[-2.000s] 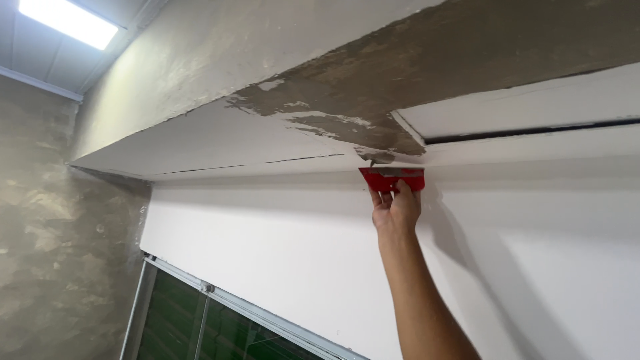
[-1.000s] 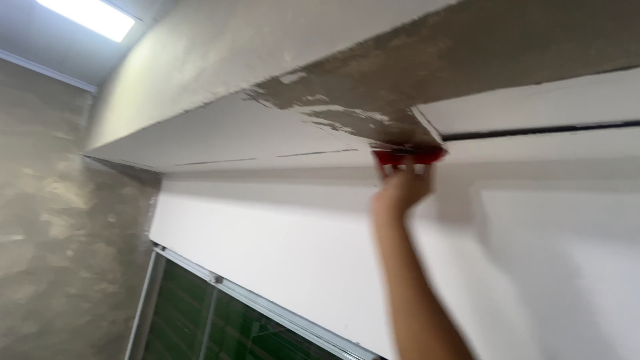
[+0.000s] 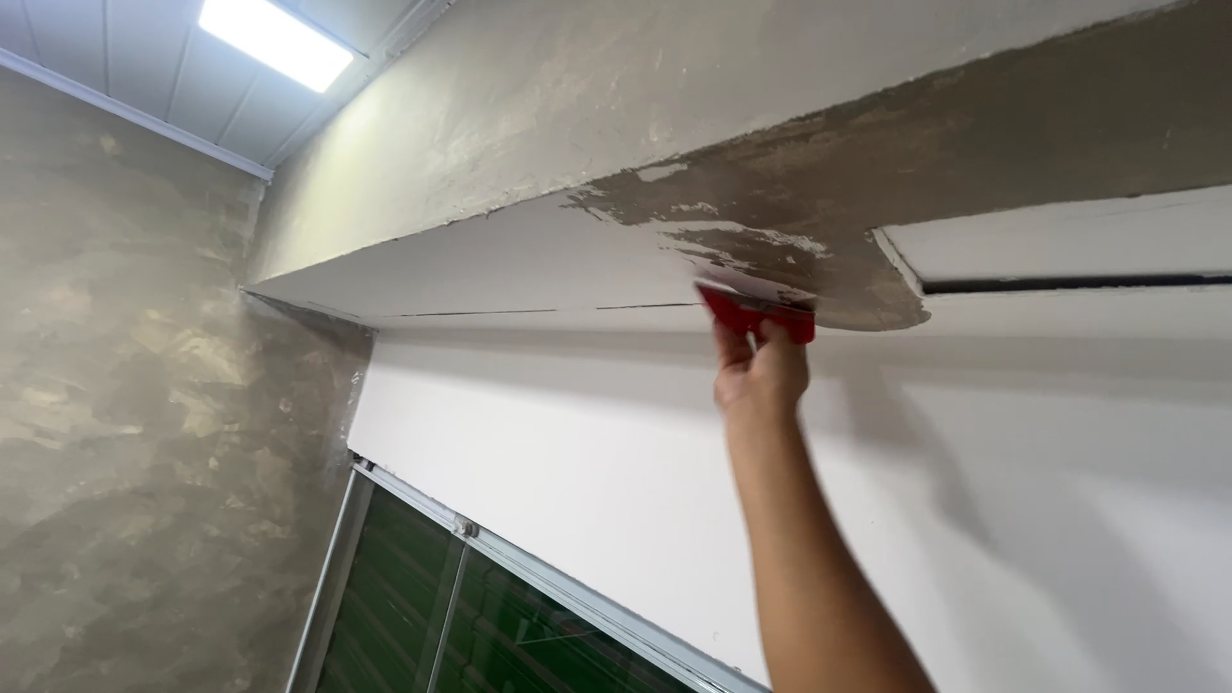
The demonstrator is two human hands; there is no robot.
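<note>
My right hand (image 3: 762, 371) reaches up from the lower right, its fingers closed on a red putty spreader (image 3: 760, 316). The spreader's upper edge is against the white underside of the beam, at the lower left border of a smeared grey-brown coat (image 3: 924, 135). That coat has ragged, streaky edges at its left and a rounded end just right of the spreader. Bare white surface (image 3: 500, 255) lies to the left, with thin dark broken lines (image 3: 481, 313) along it. My left hand is out of view.
A long recess with a dark gap (image 3: 1068, 284) runs along the underside at right. Below stands a white wall (image 3: 539, 433) over a metal-framed glass window (image 3: 568, 616). A mottled grey wall (image 3: 144, 385) is at left, and a lit ceiling panel (image 3: 276, 40) is above.
My right hand and the spreader have moved left relative to the recess's corner. The coat now reaches around below that corner, where white showed two seconds ago.
</note>
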